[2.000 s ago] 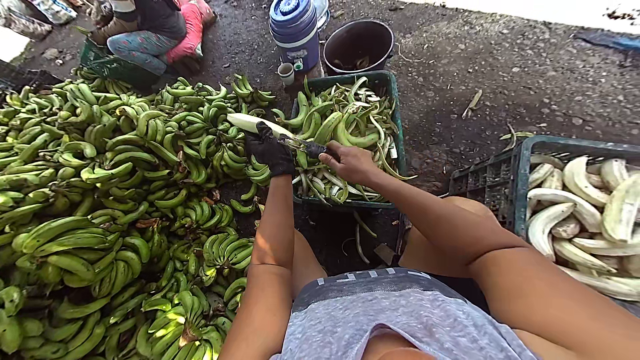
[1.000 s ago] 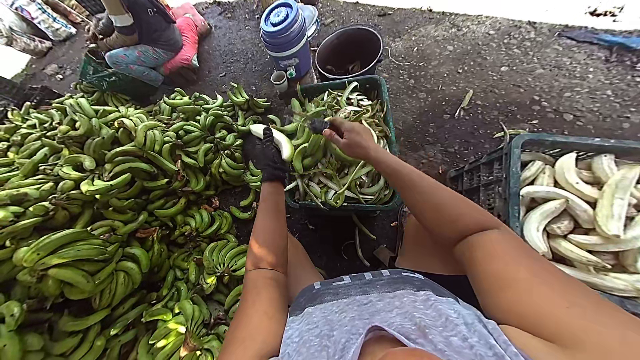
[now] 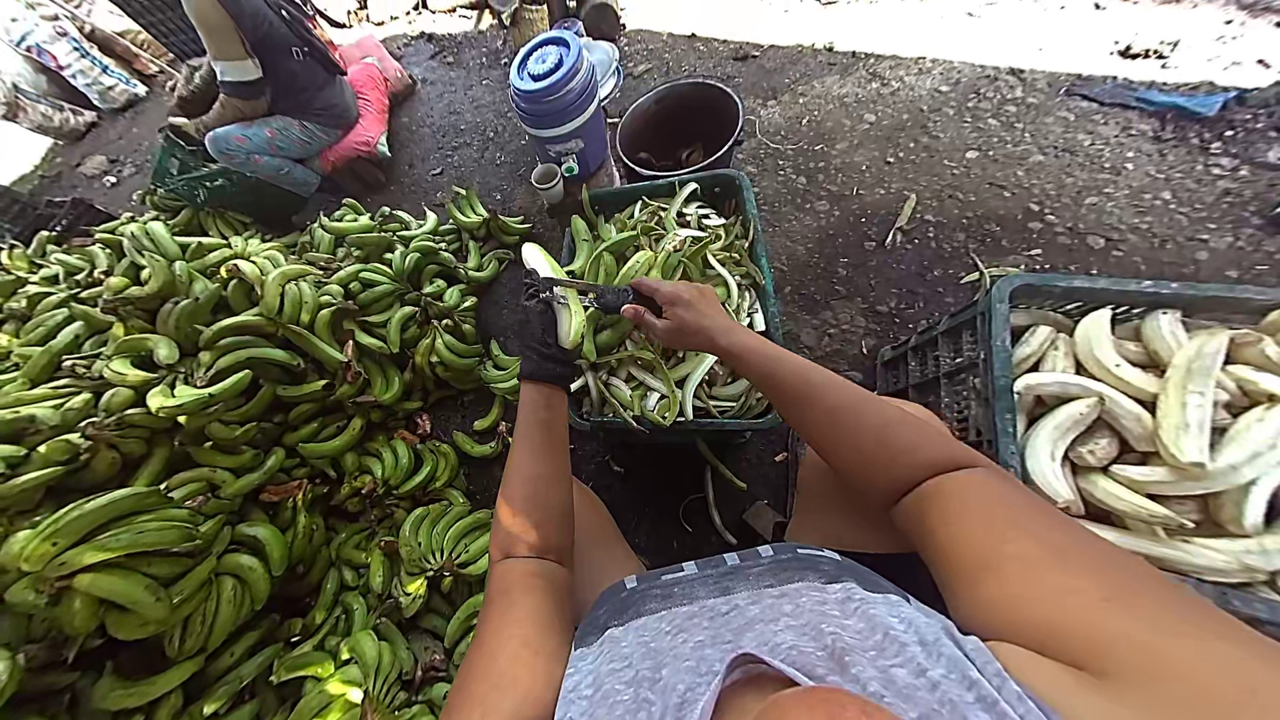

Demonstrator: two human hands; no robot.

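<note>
My left hand (image 3: pixel 545 335), in a black glove, grips a partly peeled green plantain (image 3: pixel 545 262) whose pale flesh shows at the upper end. My bare right hand (image 3: pixel 680 312) is closed on the dark handle of a peeler or knife (image 3: pixel 612 298); its metal part lies across the plantain. Both hands are over the left side of a green plastic crate (image 3: pixel 757 240) full of peels (image 3: pixel 715 385). A large heap of green plantains (image 3: pixel 260 350) lies to the left. Peeled plantains (image 3: pixel 1190 390) fill another green crate (image 3: pixel 1130 287) at the right.
Beyond the peel crate stand a blue drink cooler (image 3: pixel 560 100), a small cup (image 3: pixel 547 180) and a dark bucket (image 3: pixel 735 135). At the upper left another person (image 3: pixel 290 100) sits by a green crate (image 3: pixel 215 185). A blue cloth or plastic sheet (image 3: pixel 1160 98) lies on the dirt ground.
The tool was clear of the plantain one second ago, to its right and above; now its metal part is across the plantain. The plantain stays in my left hand.
</note>
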